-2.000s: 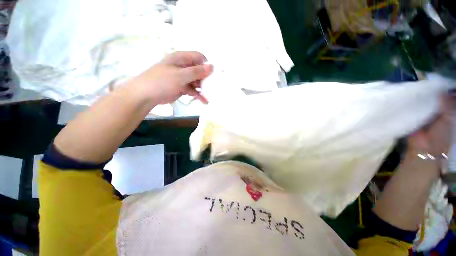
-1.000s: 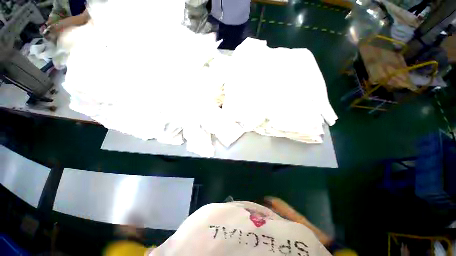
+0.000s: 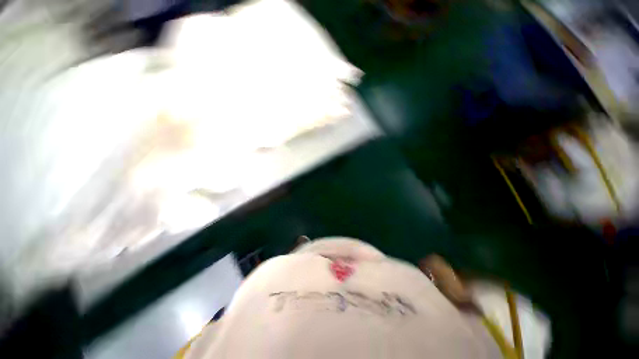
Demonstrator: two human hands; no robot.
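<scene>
White garments [image 3: 259,77] lie spread and layered on the pale table [image 3: 361,123] at the upper left, overexposed and blurred. A looser, crumpled part of the white cloth lies nearer me on the left. My right hand [image 3: 447,280] is a small blurred shape beside my pale top, low and right of centre, away from the garments. Its fingers cannot be made out. My left hand is not visible; only a bit of yellow sleeve shows at the lower left.
A pale panel [image 3: 182,315] is below the table at lower left. Dark green floor [image 3: 364,189] runs beside the table. Blurred blue shapes [image 3: 518,66] stand at upper right. Yellow tubular rails with white cloth [image 3: 574,175] are at right. Another yellow rail [image 3: 515,319] and whitish cloth are near my right side.
The garment held between both hands two seconds ago is no longer in them. The view has swung right since one second ago, so the table now slants at upper left.
</scene>
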